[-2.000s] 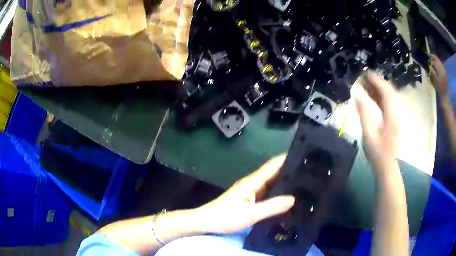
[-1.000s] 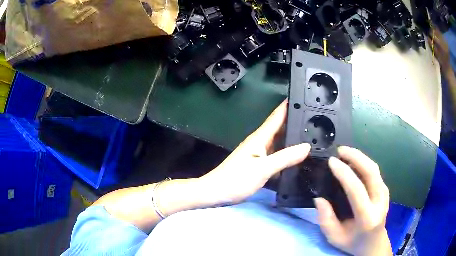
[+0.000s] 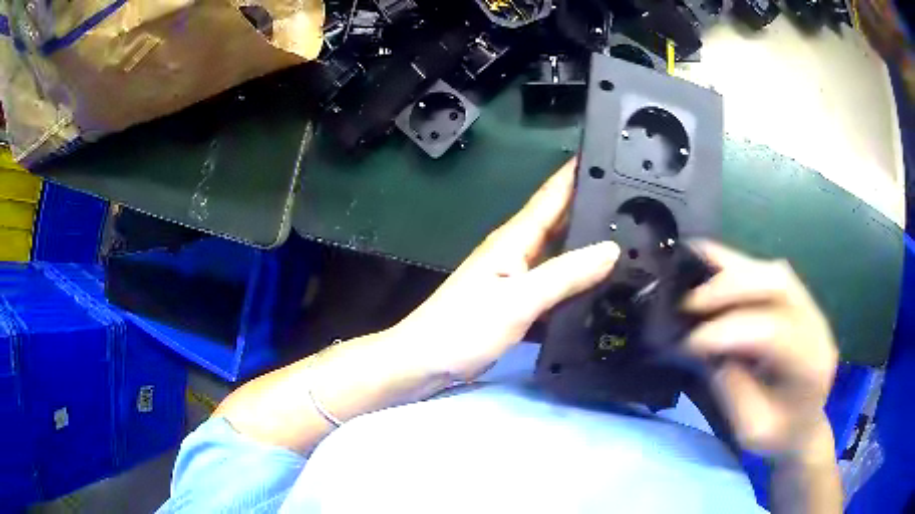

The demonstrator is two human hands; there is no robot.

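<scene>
A long black socket panel housing [image 3: 579,291] is held tilted over my lap. Its top opening holds a square socket insert [image 3: 628,166], and the middle opening also holds one [image 3: 627,226]. The lowest opening shows brass-yellow metal inside. My left hand [image 3: 502,286] grips the housing by its left side, thumb on the face beside the middle socket. My right hand [image 3: 757,336] is blurred at the right side of the lower opening. Something dark is at its fingertips; whether it is a separate part cannot be told.
A loose socket insert [image 3: 437,118] lies face up on the green mat [image 3: 381,196]. Black parts are heaped behind it. A brown paper bag [image 3: 150,70] stands at upper left. Blue bins [image 3: 75,371] are at lower left, with a yellow bin [image 3: 18,213] at the far left.
My right hand came from above the bench to the housing's lower end. It has since shifted rightward, and brass metal shows in the lowest opening. The housing is now more upright than at first.
</scene>
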